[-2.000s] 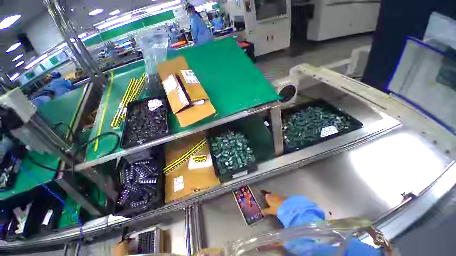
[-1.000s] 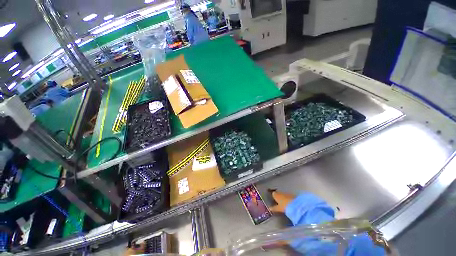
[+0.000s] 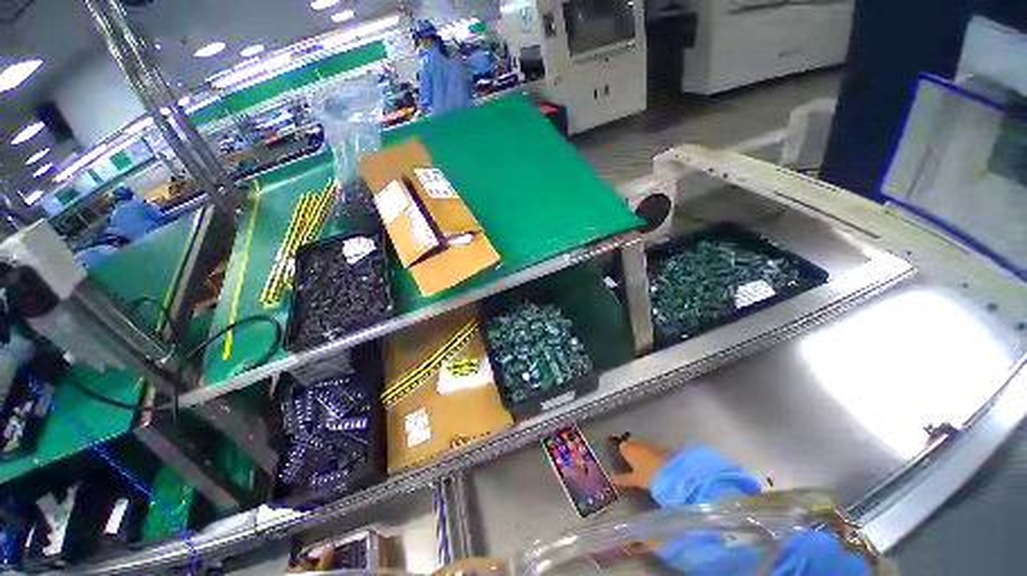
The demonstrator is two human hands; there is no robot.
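Note:
A phone (image 3: 580, 470) with a lit, colourful screen lies flat on the bare metal surface near the bottom middle. My right hand (image 3: 639, 461) is just right of it, in a blue sleeve. One finger with a black tip points forward and another is close to the phone's right edge; I cannot tell if they touch. The hand looks open. A shallow pale-edged parts box (image 3: 381, 549) with dark rows is at the bottom left. My left hand (image 3: 323, 556) is at its left part, small and blurred, its grip unclear.
Behind the metal rail stand bins of black connectors (image 3: 327, 433) and green components (image 3: 538, 351), with a carton (image 3: 445, 416) between. Another green bin (image 3: 721, 276) is at right. The green shelf (image 3: 524, 169) above bears an open carton (image 3: 434, 231) and a black bin (image 3: 338, 290). A person (image 3: 443, 79) stands far behind.
The view has shifted slightly. My left fingers have moved from beside the parts box's left edge to over its left part. My right hand stays beside the phone.

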